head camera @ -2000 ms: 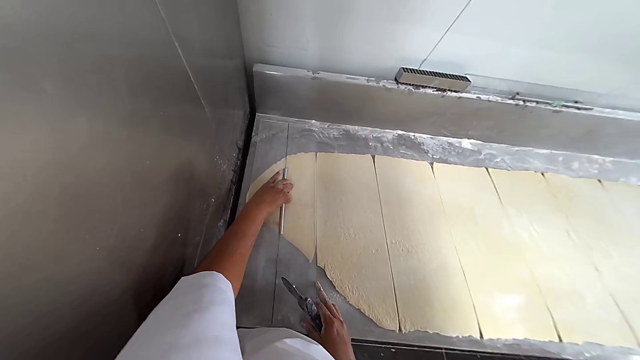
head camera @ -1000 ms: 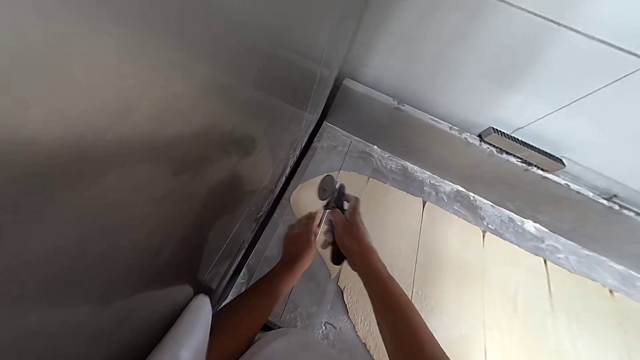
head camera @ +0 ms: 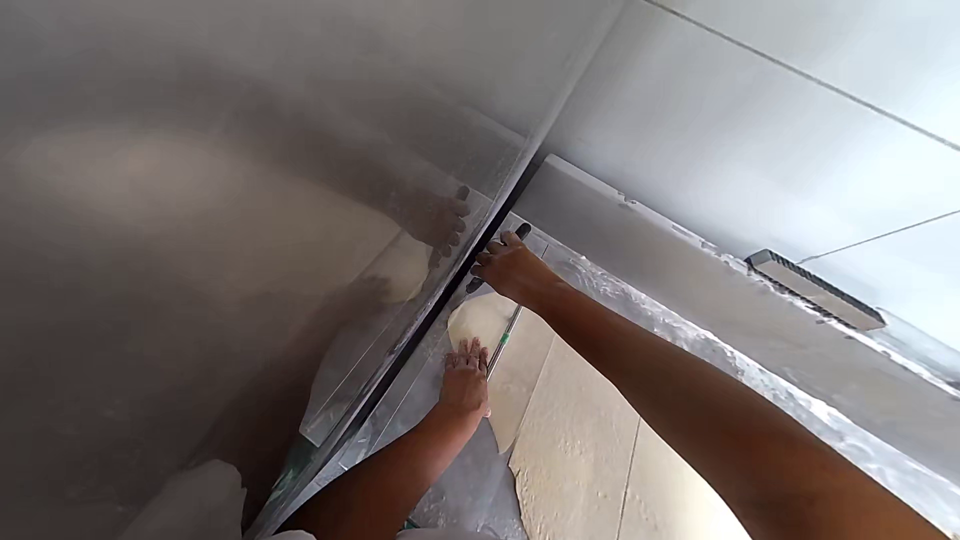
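A thin sheet of dough (head camera: 574, 431), cut into strips, lies on the floured metal worktop (head camera: 469, 465). My left hand (head camera: 466, 375) rests at the rounded end piece of dough (head camera: 480, 319), its fingers beside a thin metal rod with a green mark (head camera: 504, 339) that lies across the dough. Farther back, by the steel side panel, my right hand (head camera: 514, 268) is closed around a dark-handled tool (head camera: 523, 232). Its dark lower end shows below the fingers; the rest is hidden under the hand. Whether the left hand grips the rod cannot be told.
A tall steel panel (head camera: 225, 262) stands along the left and mirrors the hands. A metal backsplash (head camera: 645, 255) with flour on its ledge runs behind the worktop. On that ledge, against the tiled wall (head camera: 750, 135), sits a rectangular block with ridged dark edges (head camera: 817, 291).
My right hand has moved with the dark-handled tool from over the dough to the back corner by the panel. One second ago the tool's round cutting wheel was visible. The view has swung left.
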